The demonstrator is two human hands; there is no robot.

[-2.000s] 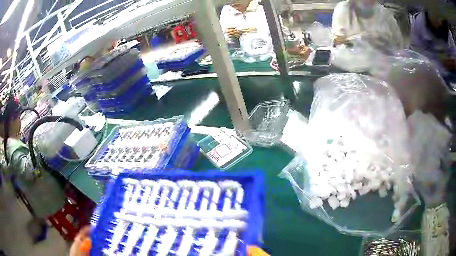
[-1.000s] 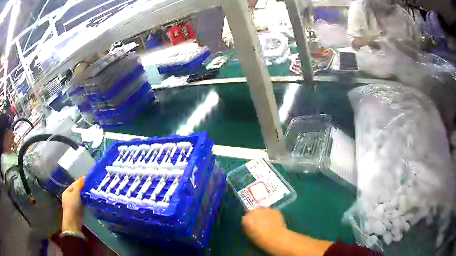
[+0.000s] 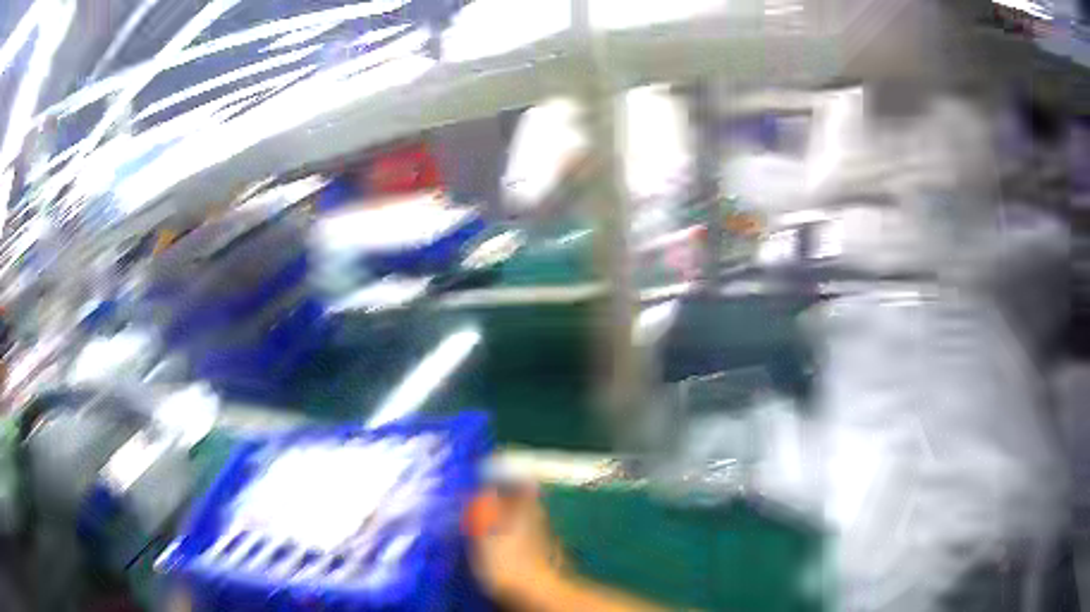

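A blue crate (image 3: 454, 460) with white pieces (image 3: 323, 490) in its top stands at the lower left on the green bench. The frame is strongly blurred, so single pieces cannot be made out. My right hand (image 3: 508, 544) is at the crate's right side, with an orange cover on a fingertip; whether it grips the crate cannot be told. At the crate's lower left corner only a small blurred skin-coloured patch of my left hand (image 3: 176, 592) shows, cut off by the picture's edge.
A large clear bag (image 3: 932, 442) stands at the right. A pale metal post (image 3: 619, 263) rises behind the bench. A blue crate stack (image 3: 245, 317) is at the back left. People in white (image 3: 891, 179) are across the bench.
The view has tilted up and blurred. My right hand has moved from beside the labelled clear box to the crate's right side. The white pieces in the crate look brighter and less distinct.
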